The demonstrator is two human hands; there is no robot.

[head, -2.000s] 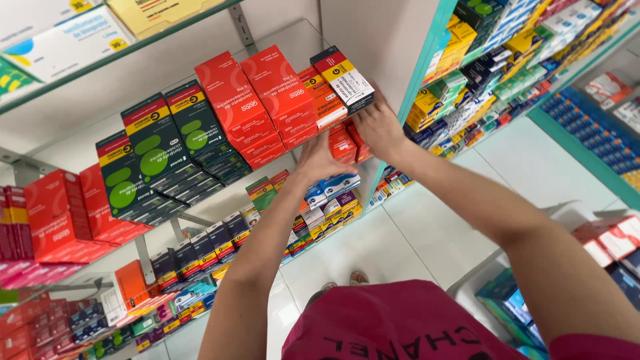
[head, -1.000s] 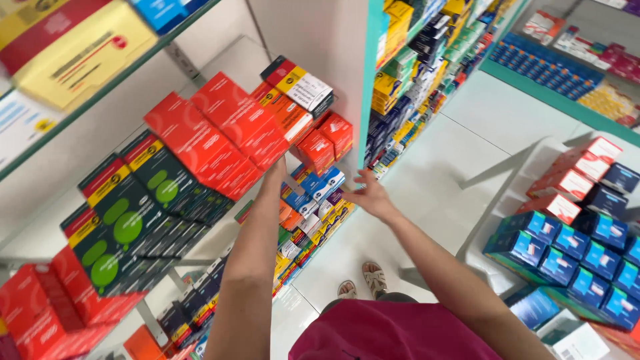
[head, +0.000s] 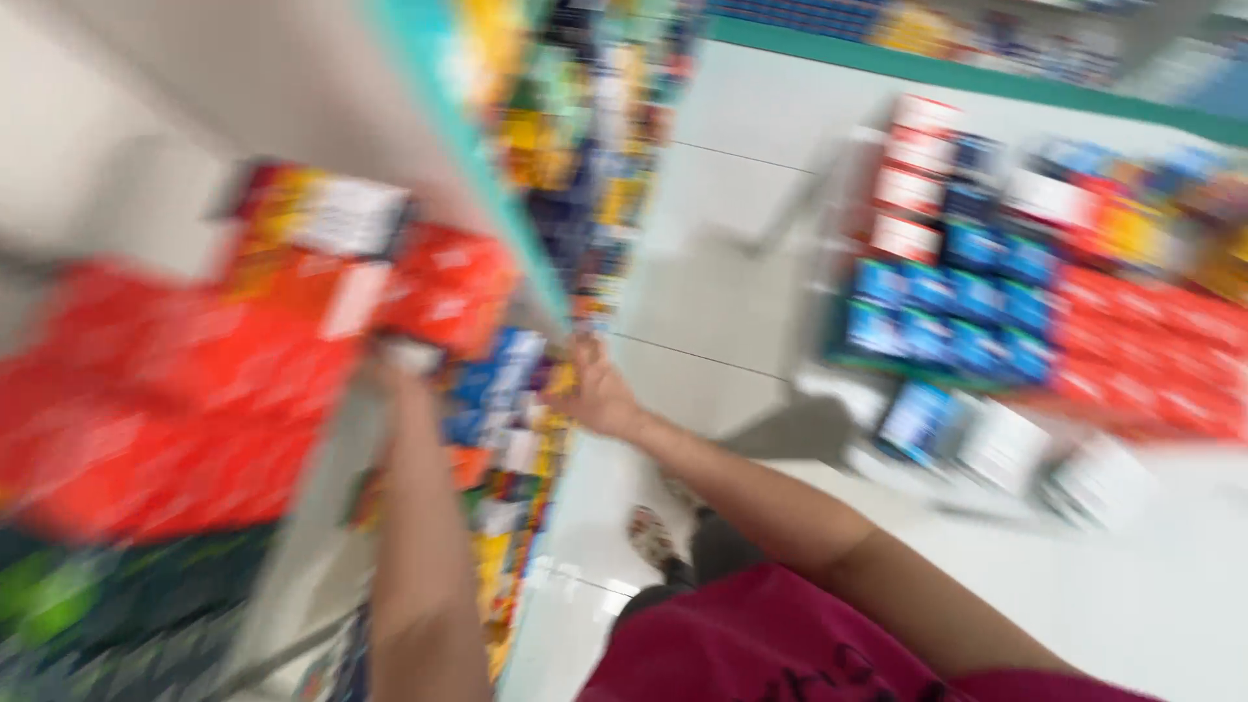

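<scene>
Much of the view is blurred. My left hand (head: pixel 395 356) reaches up to the shelf, its fingers mostly hidden beside the red-orange boxes (head: pixel 448 288) near the shelf's end; whether it grips one does not show. A pale patch is by its fingertips. My right hand (head: pixel 597 390) is raised near the teal edge of the shelf unit (head: pixel 507 214), fingers spread, nothing seen in it. Beyond my left hand stands a yellow, dark and white box (head: pixel 346 214). Rows of red boxes (head: pixel 195 409) lie to the left of my left forearm.
Dark boxes with green spots (head: pixel 146 595) stand at lower left. Lower shelves hold colourful boxes (head: pixel 502 439) below my hands. At right, a white table (head: pixel 936 487) bears blue boxes (head: pixel 960 302) and red boxes (head: pixel 1150 351). Pale tiled floor (head: pixel 712 292) lies between shelf and table.
The view has swung toward the table at right. My right hand was at the boxes two seconds ago and has since come away from them. My left hand remains at the shelf.
</scene>
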